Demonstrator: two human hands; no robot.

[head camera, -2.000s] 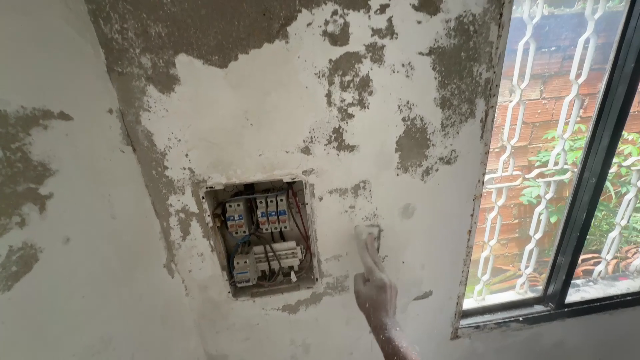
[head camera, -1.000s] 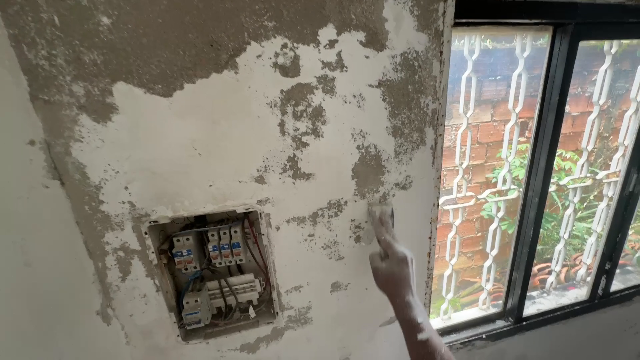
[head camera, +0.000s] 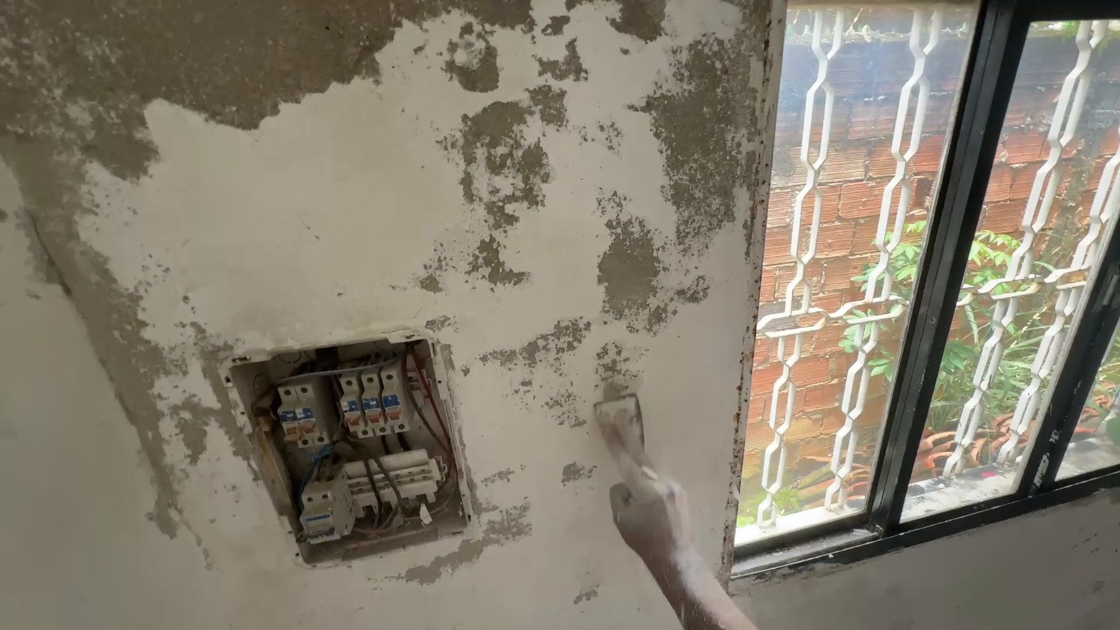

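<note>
My right hand (head camera: 652, 516), dusted with white, is closed around a putty knife (head camera: 619, 420). The knife's blade lies against the patchy white-coated wall (head camera: 542, 289), between the open breaker box and the window. Grey patches of bare render (head camera: 628, 267) show through the coat above the blade. No left hand is in the picture.
An uncovered electrical box (head camera: 459, 490) is recessed in the wall to the left, with circuit breakers (head camera: 372, 400) and loose wires inside. At the right stands a black-framed window (head camera: 932, 262) with white chain-shaped bars (head camera: 814, 175) behind it.
Between one second ago and now, my right hand with the knife has moved down the wall, away from the large grey patch. The view has shifted over the last two seconds.
</note>
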